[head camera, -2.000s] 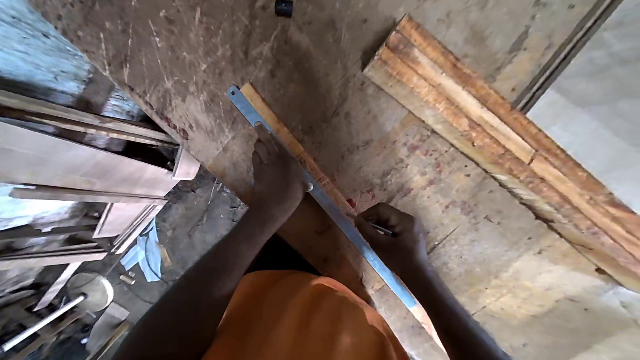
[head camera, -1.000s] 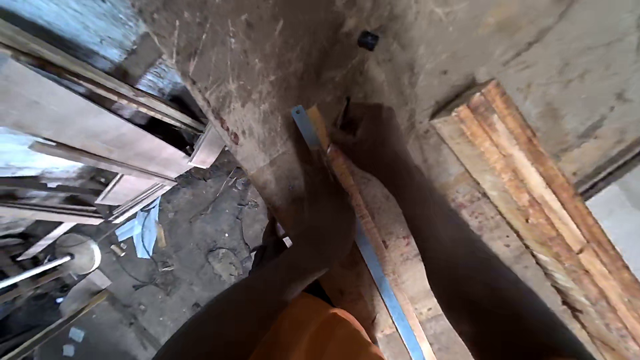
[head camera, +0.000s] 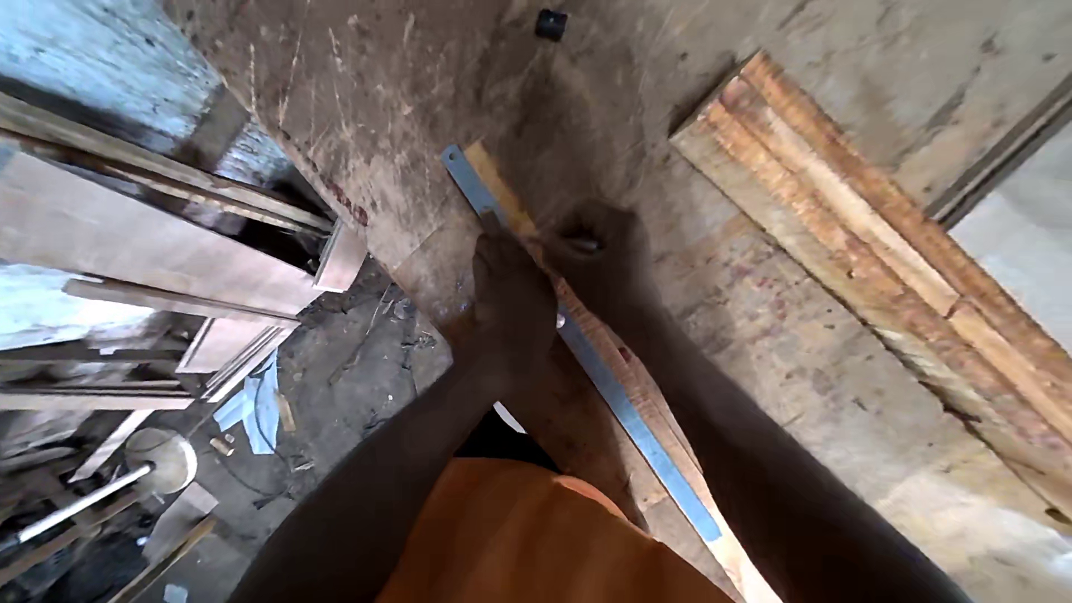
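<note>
A steel ruler (head camera: 624, 406) lies lengthwise along a narrow wooden strip (head camera: 586, 314) on the worn workbench (head camera: 402, 109). My left hand (head camera: 515, 289) presses over the ruler's upper part, and the ruler's holed end sticks out beyond the fingers. On the other side of the strip, my right hand (head camera: 599, 243) is closed around a thin marking tool, mostly hidden in the fingers; its exact kind cannot be told. The right fingers are beside the strip's edge, close to the left hand. The far end of the strip runs down past the ruler, between my body and right forearm.
Thick rough-sawn timber (head camera: 871, 243) lies diagonally at the right. A small black object (head camera: 551, 24) rests near the bench's top. Wooden frames and panels (head camera: 167, 234) stand at the left, above a littered floor with a blue cloth (head camera: 255, 410) and a round container (head camera: 161, 461).
My right hand was at the strip's upper end one second ago and is now lower along it. Two seconds ago it was lower still. The view has shifted.
</note>
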